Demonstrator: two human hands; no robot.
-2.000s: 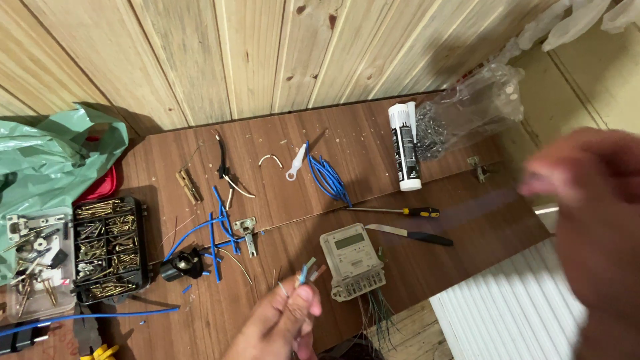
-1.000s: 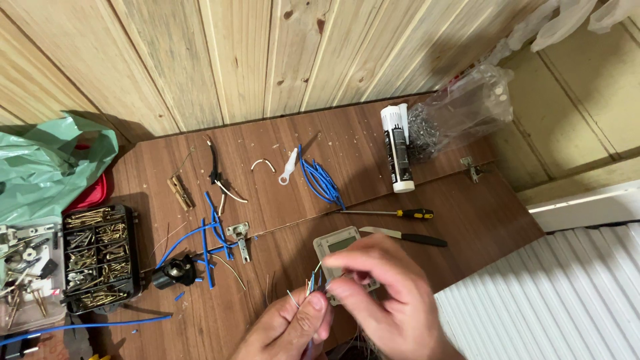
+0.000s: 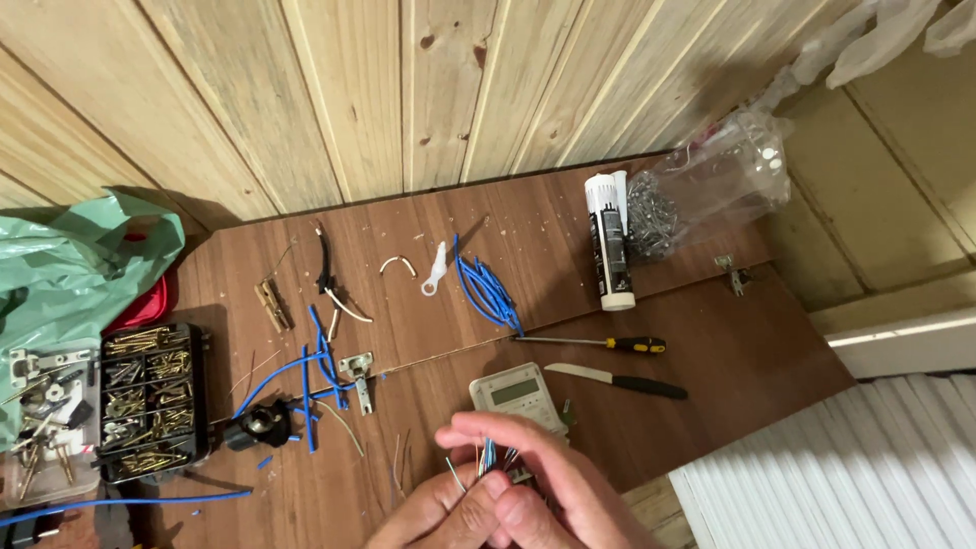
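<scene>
My left hand pinches a bunch of thin coloured wires between thumb and fingers at the bottom centre. My right hand curls around the same bunch from the right, its thumb beside the left thumb; the wires' lower part is hidden by the hands. Just behind the hands lies a white electricity meter with a small display, its lower part covered by the right hand. A knife with a black handle and a yellow-and-black screwdriver lie to the right. A bundle of blue wires lies farther back.
At left stand a black organizer of screws, a clear box of hardware and a green plastic bag. Blue wire offcuts lie near a metal hinge. A sealant cartridge and a bag of screws are back right.
My right hand has come in from the right side to the wires in my left hand. It now sits lower and closer around the bunch than one second ago.
</scene>
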